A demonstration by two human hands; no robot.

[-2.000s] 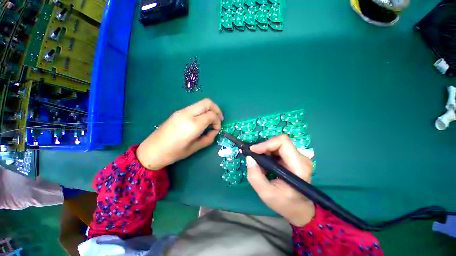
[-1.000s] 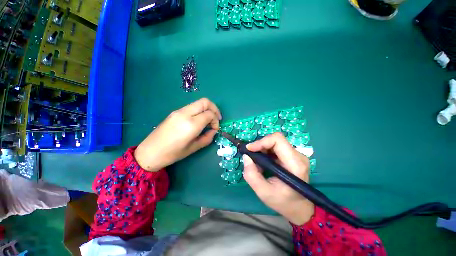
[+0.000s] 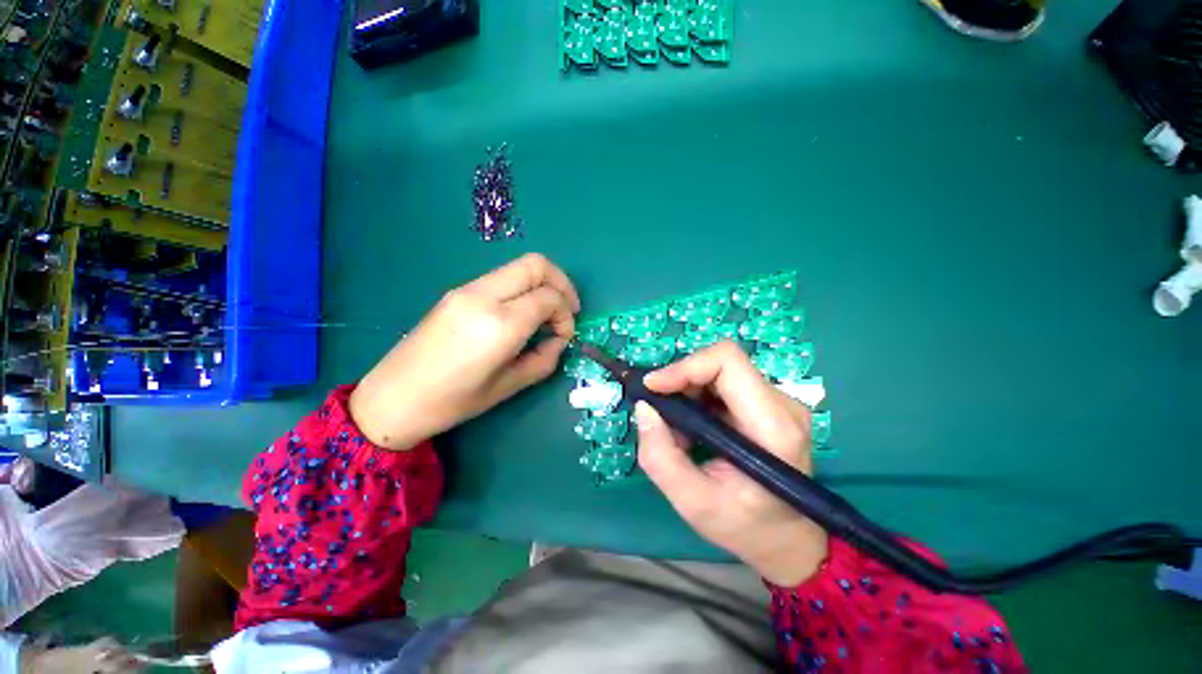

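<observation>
The green PCB panel (image 3: 771, 310) lies on the mat in front of me, partly under my right hand. My right hand (image 3: 738, 454) holds the black soldering iron (image 3: 791, 487) like a pen, its metal tip at the panel's upper left corner. My left hand (image 3: 481, 349) is at that same corner, fingertips pinched together close to the iron tip. What the fingertips pinch is too small to tell. A thin strand, perhaps solder wire, shows left of the left hand. White pieces (image 3: 596, 394) show on the panel's left and right sides.
A small dark pile of components (image 3: 493, 200) lies behind my left hand. A second green panel (image 3: 646, 29) and a black case (image 3: 413, 26) are at the back. A blue bin (image 3: 280, 211) with yellow boards (image 3: 165, 145) stands left. White twisted scrap (image 3: 1180, 263) and a black device (image 3: 1160, 73) are right.
The view has shifted slightly, so the background things sit a little higher and farther left. Both hands stay at the panel's upper left corner with the same grips. At lower left, another person's sleeve has moved.
</observation>
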